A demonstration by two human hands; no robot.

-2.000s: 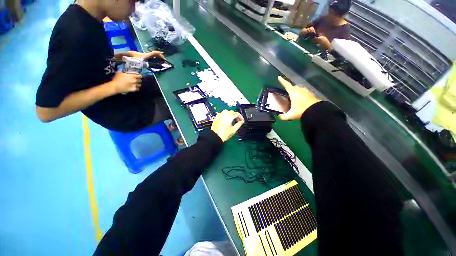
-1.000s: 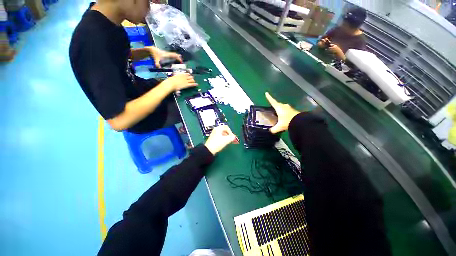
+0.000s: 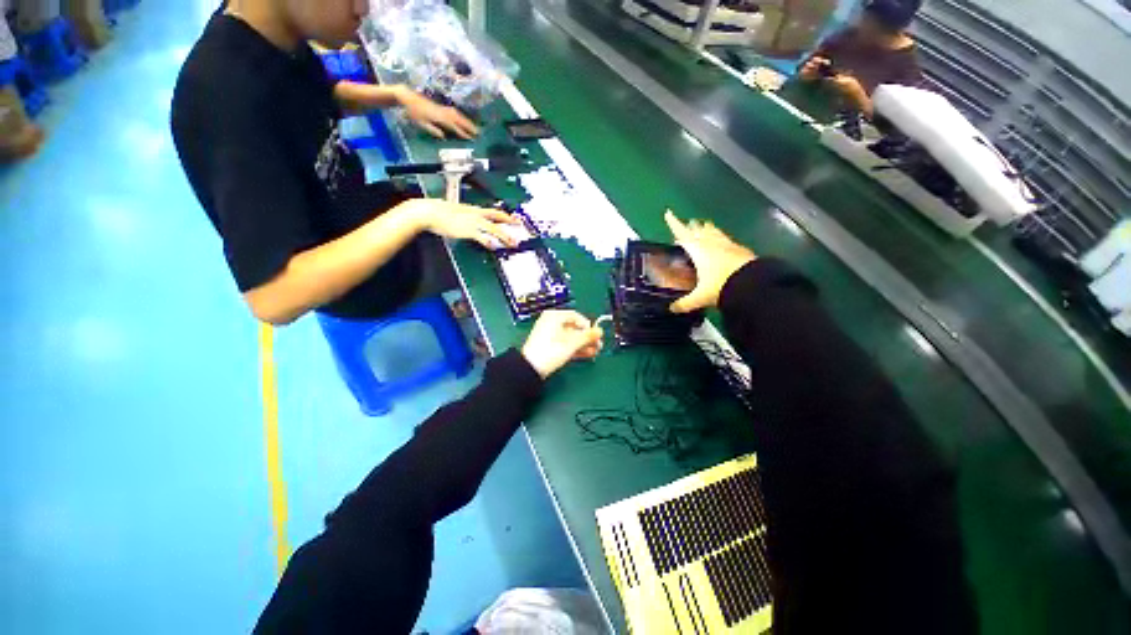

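A pile of black device housings (image 3: 651,310) stands on the green bench, the top one showing a dark screen. My right hand (image 3: 713,263) has its thumb and fingers around the right side of the top housing. My left hand (image 3: 562,341) is just left of the pile, its fingertips pinched together near a small pale piece too blurred to name. A housing with a silver-white panel (image 3: 531,278) lies beyond my left hand. Thin black cables (image 3: 645,416) lie tangled nearer me. A yellow-edged adhesive strip sheet (image 3: 695,546) with black bars lies closest, partly hidden by my right sleeve.
A neighbouring worker (image 3: 285,174) sits at the left, one hand at the housings. Small white parts (image 3: 573,213), a grey tool (image 3: 455,171), another housing (image 3: 530,129) and a clear bag (image 3: 434,56) are near them. The conveyor (image 3: 794,223) runs at the right; another person (image 3: 868,62) sits beyond.
My right hand brought a housing onto the pile and stays there. My left hand stays beside the pile. The neighbour put down the tool and now reaches to the housings; one housing lies farther back.
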